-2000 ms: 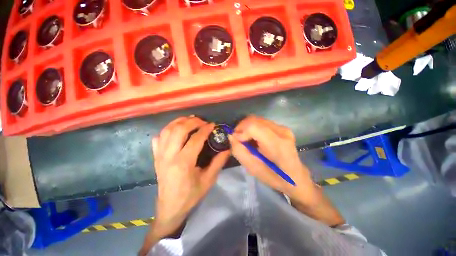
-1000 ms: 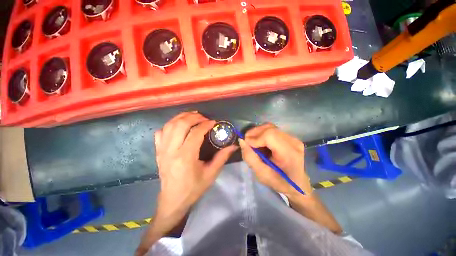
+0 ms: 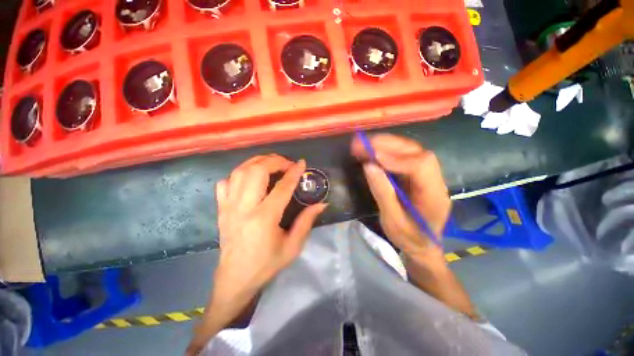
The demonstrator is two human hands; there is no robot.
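My left hand (image 3: 258, 212) holds a small round electronic assembly (image 3: 312, 187) between thumb and fingers at the near part of the green mat. The assembly is a dark cup with a shiny rim and pale parts inside, facing up. My right hand (image 3: 407, 191) holds a slim blue stick (image 3: 410, 203) like a pen, slightly blurred. Its tip points up and away, apart from the assembly, near the tray's front side. The red-orange foam tray (image 3: 271, 115) lies beyond my hands, with round assemblies in its square pockets.
An orange tool (image 3: 556, 66) with a dark end lies over crumpled white tissue (image 3: 513, 119) right of the tray. A green reel (image 3: 556, 31) is behind it. Blue stools (image 3: 511, 219) stand below the bench edge. Brown cardboard (image 3: 21, 240) is at the left.
My right hand has moved right and away from the assembly, taking the blue stick's tip off the cup. My left hand stays in nearly the same place, still holding the assembly.
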